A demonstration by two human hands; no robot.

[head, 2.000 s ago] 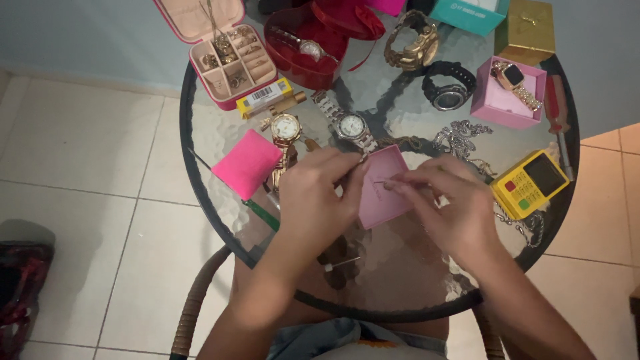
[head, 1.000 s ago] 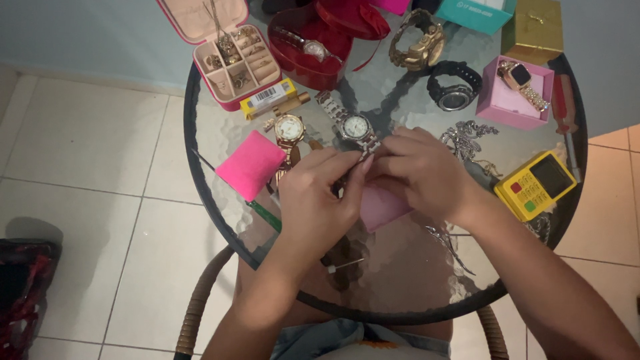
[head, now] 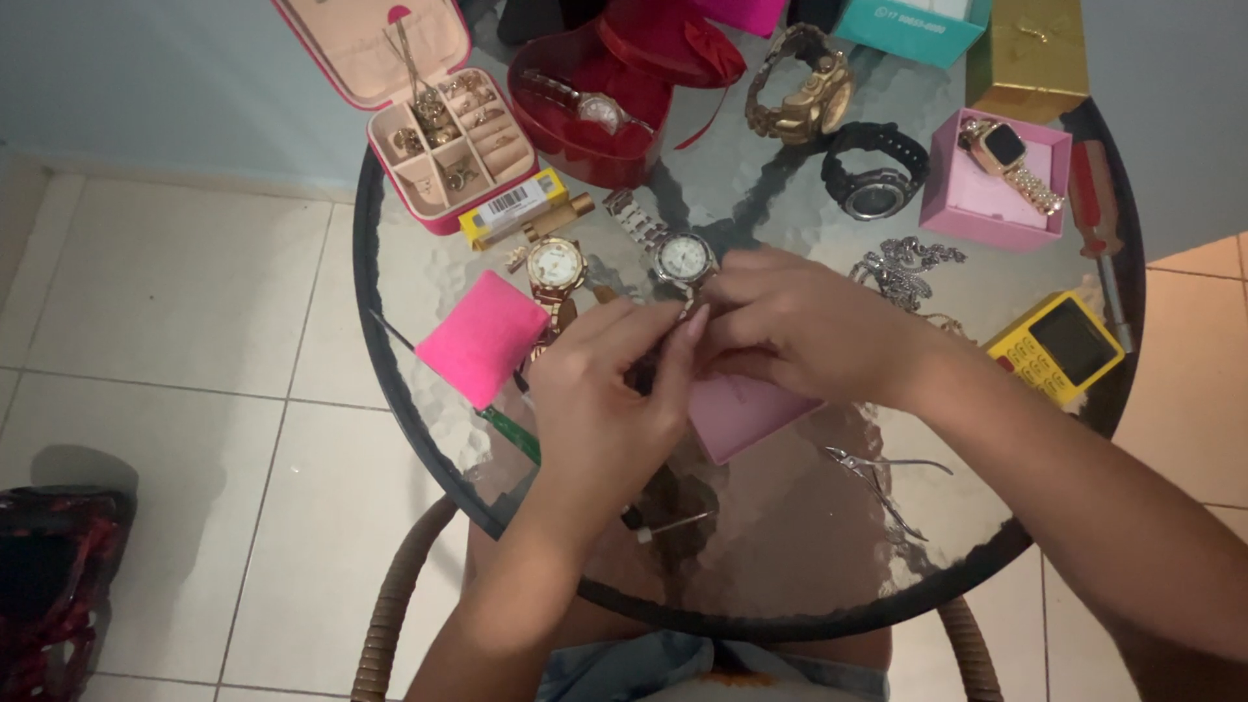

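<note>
My left hand (head: 624, 370) and my right hand (head: 790, 327) meet at the fingertips near the lower end of a silver-coloured wristwatch (head: 684, 257). Its metal bracelet runs in between the fingers, which are pinched together there; the exact hold is partly hidden. Under the hands lies a pink box part (head: 746, 419), partly covered by my right hand. A gold-coloured wristwatch (head: 556, 265) and a bright pink cushion (head: 483, 338) lie left of my left hand. Silver-coloured nippers (head: 875, 473) rest below my right hand, their handles spread.
Around the round glass table (head: 780, 546) stand an open jewelry box (head: 453, 146), a red heart-shaped box (head: 595, 146), a black watch (head: 875, 175), a pink box with a watch (head: 994, 214), a screwdriver (head: 1097, 214), silver chains (head: 902, 273) and a yellow card reader (head: 1058, 346).
Both hands have moved from over the pink box part up to the lower end of the silver-coloured watch, and their fingertips have come together. The nippers show more plainly now.
</note>
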